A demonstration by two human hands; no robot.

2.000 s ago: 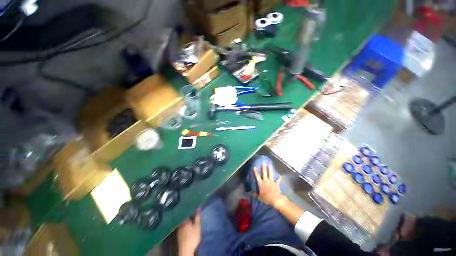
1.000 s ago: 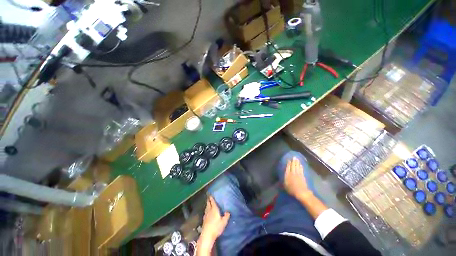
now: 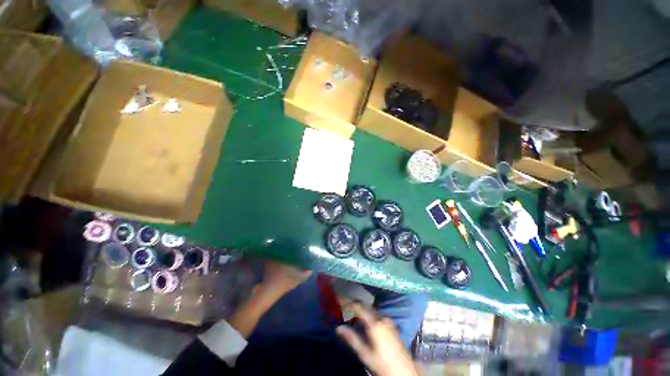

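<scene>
Several round black units [image 3: 376,244] with pale markings lie grouped on the green-matted bench [image 3: 253,194] near its front edge. My left hand [image 3: 278,285] is blurred at the bench edge over my lap, its fingers partly hidden; whether it holds anything cannot be told. My right hand [image 3: 373,339] is over my lap below the bench edge, blurred, fingers apart, with nothing visible in it. Neither hand touches the black units.
An open cardboard box [image 3: 139,158] stands left. White- and pink-rimmed discs [image 3: 145,257] sit below it. A cream sheet [image 3: 323,161], a cup of small pale parts [image 3: 423,167], an orange-handled screwdriver [image 3: 457,222] and a long-handled hammer [image 3: 523,268] lie on the bench. Blue bin [image 3: 590,345] lower right.
The view has swung left, bringing the open box and rimmed discs further in. The blue-ringed discs have left the picture. My hands have come off my knees; the black units stay grouped.
</scene>
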